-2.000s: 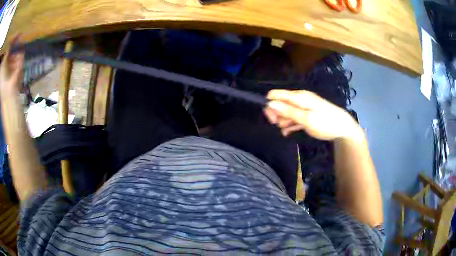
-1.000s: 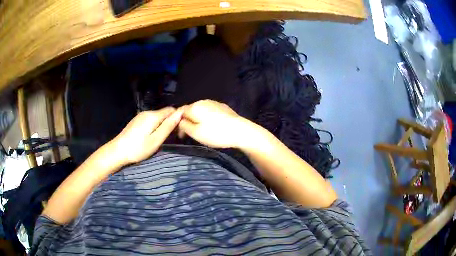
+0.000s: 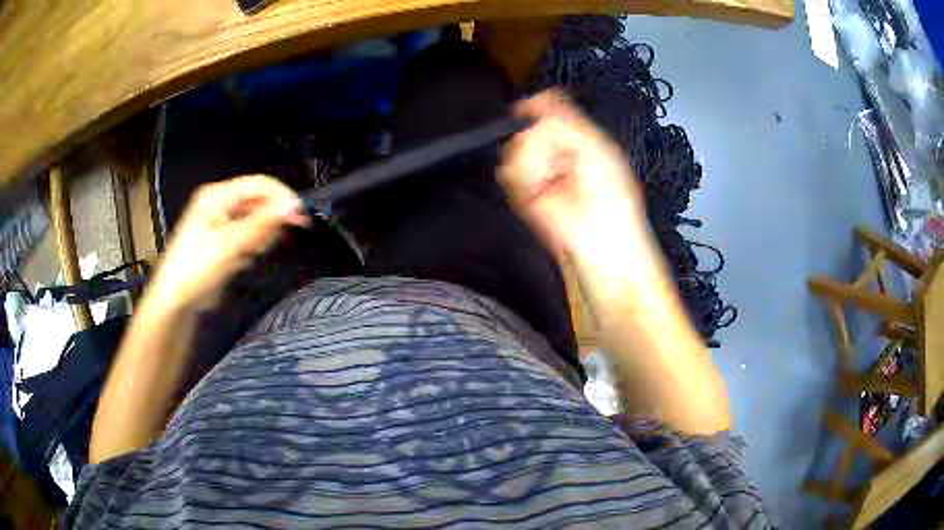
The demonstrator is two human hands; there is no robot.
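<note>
A flat black band (image 3: 419, 164) is stretched in the air above my lap, slanting up to the right, blurred. My left hand (image 3: 236, 223) pinches its lower end at the fingertips. My right hand (image 3: 564, 171) holds its upper end and is blurred. My hands are well apart, below the front edge of the wooden table (image 3: 342, 23). Whether more band hangs behind my hands cannot be told against my dark trousers.
A large looped heap of black cords (image 3: 662, 166) hangs beside my right leg. Wooden stools (image 3: 926, 331) and plastic-bagged goods (image 3: 901, 83) stand at the right. Black bands (image 3: 78, 383) and white cloth (image 3: 43, 326) lie at the left. A dark object (image 3: 252, 5) is cut off at the top.
A second ago my hands were together above my lap. They have since moved apart, the right one up and to the right, with the band stretched between them. The view has shifted slightly.
</note>
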